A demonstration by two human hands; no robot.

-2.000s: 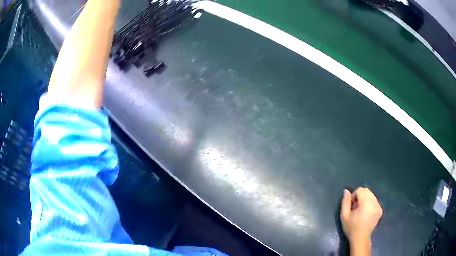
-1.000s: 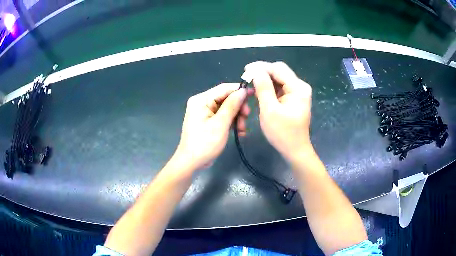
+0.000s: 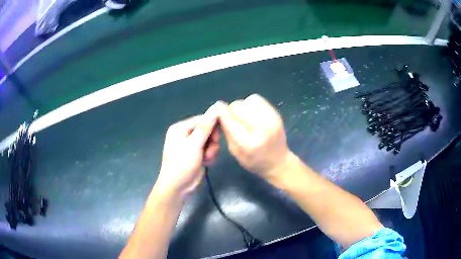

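Observation:
A thin black cable [image 3: 217, 203] hangs down from my left hand [image 3: 184, 146]. Its lower end, with a small black plug [image 3: 252, 243], lies near the bench's front edge. My left hand is closed on the cable's upper part. My right hand [image 3: 257, 135] is closed against the left fingertips at the cable's upper end. The fingers hide that end, so I cannot see its connector or exactly what the right fingertips pinch.
Piles of black cables lie at the left [image 3: 21, 177] and right [image 3: 402, 112] of the bench. A pale finned module [image 3: 339, 76] with red leads lies by the white edge of the green conveyor [image 3: 212, 43]. A white bin [image 3: 410, 189] is at the front right edge.
Since one second ago the view has turned, and both hands have closed tighter together, hiding the cable's upper end. Two seconds ago the hands were apart and no cable was seen in them.

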